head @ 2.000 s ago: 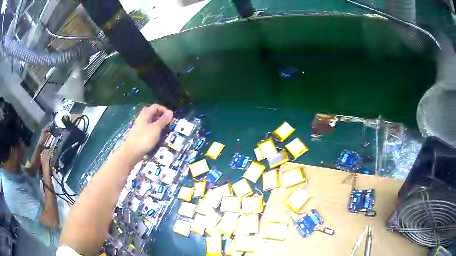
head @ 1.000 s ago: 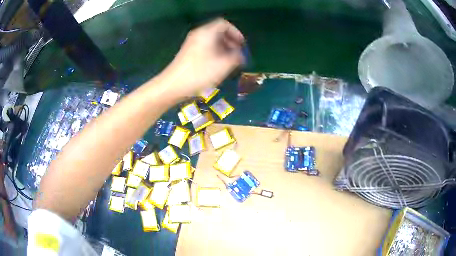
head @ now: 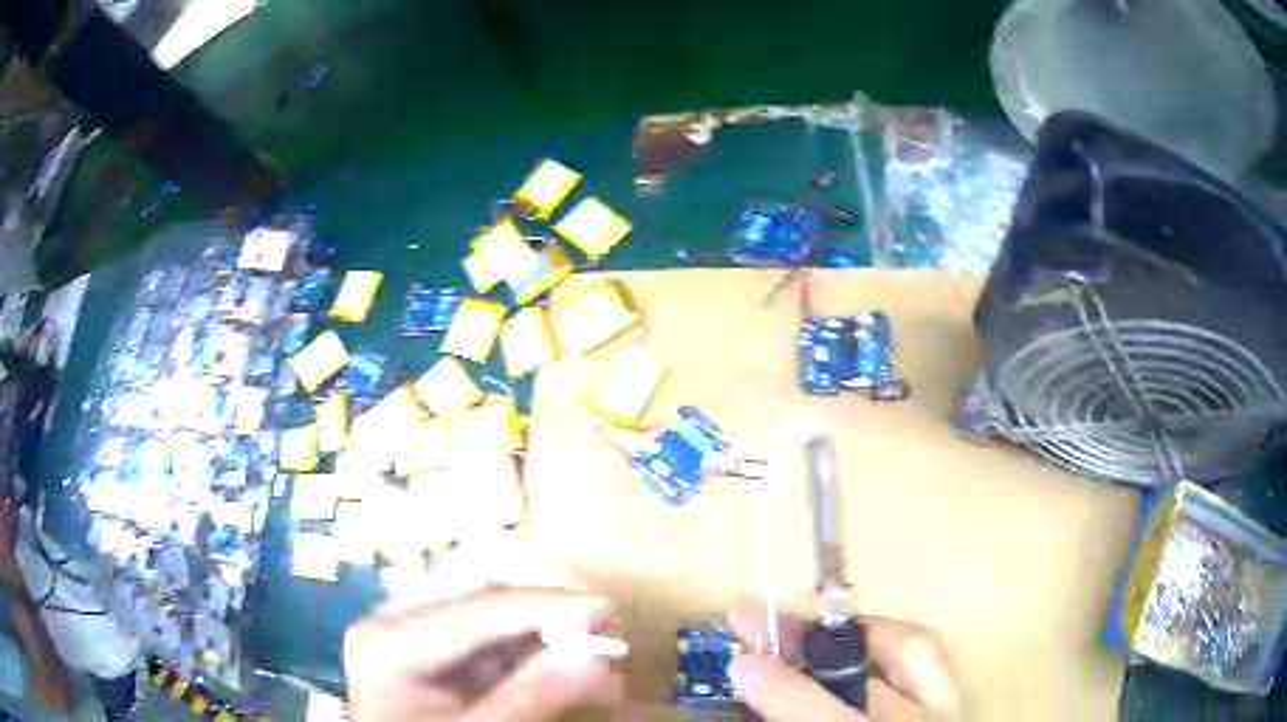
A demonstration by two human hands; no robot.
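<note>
My right hand [head: 847,674] is at the bottom edge, closed round the black handle of a soldering iron [head: 827,529]. The iron's barrel points up and away, with a thin pale guide beside it. A blue circuit board [head: 703,663] lies on the cardboard, touching or just under my right fingertips. My left hand [head: 480,660] is blurred at the bottom, left of that board, fingers bent; a bright pale spot at its fingertips is too washed out to name. Another blue board [head: 680,454] with a small part on wires lies further up, beside a yellow-edged battery [head: 625,384].
Loose batteries [head: 424,449] lie at centre left. Packed assemblies [head: 184,423] cover the left. More blue boards [head: 847,353] lie at the cardboard's [head: 974,564] top. A black fan [head: 1129,381] and a box of glittery filling [head: 1214,585] stand at right, a funnel hood [head: 1136,71] behind.
My left hand has come back from the far side of the bench to the bottom. My right hand has come into view with the soldering iron, and a board now shows beside it.
</note>
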